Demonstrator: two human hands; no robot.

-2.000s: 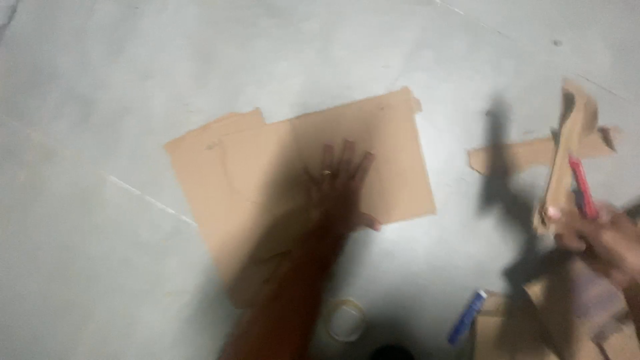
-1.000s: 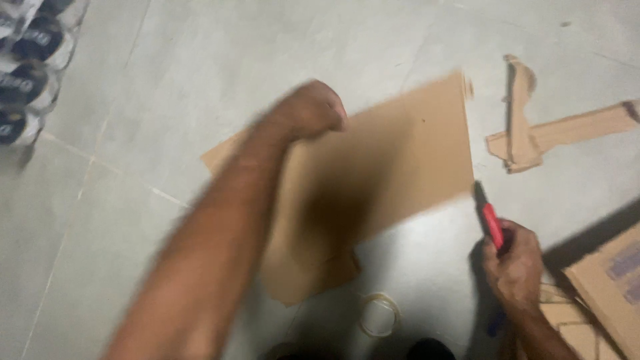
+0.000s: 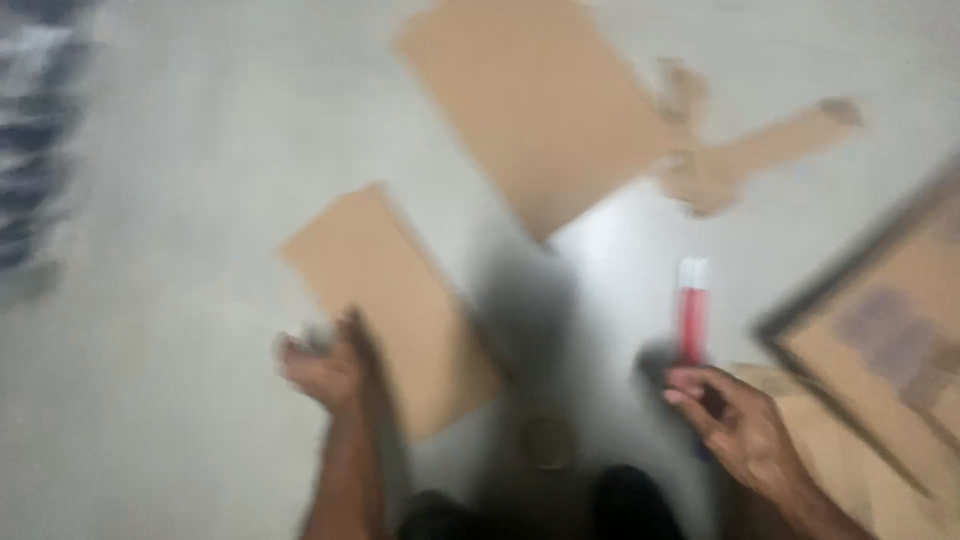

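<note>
My right hand (image 3: pixel 731 420) grips a red utility knife (image 3: pixel 693 319) by its lower end, with the pale tip pointing up the view. A rectangular cardboard piece (image 3: pixel 397 307) lies at an angle in the middle left. Along its lower left edge is my left hand (image 3: pixel 326 367), blurred, its fingers apart; whether it touches the cardboard cannot be told. Farther up, a larger cardboard sheet (image 3: pixel 532 105) is separate from that piece and borders narrow cardboard scraps (image 3: pixel 765 150) on its right.
A cardboard box (image 3: pixel 847 315) with dark edges and more cardboard (image 3: pixel 817 420) are at the lower right. A ring-shaped roll (image 3: pixel 547 442) lies near my dark shoes (image 3: pixel 634 502). Dark and white packed items (image 3: pixel 34 142) stand at the left edge.
The cardboard now shows as two separate pieces. My left hand has moved from over the sheet to the smaller piece's left side. The right hand still holds the knife.
</note>
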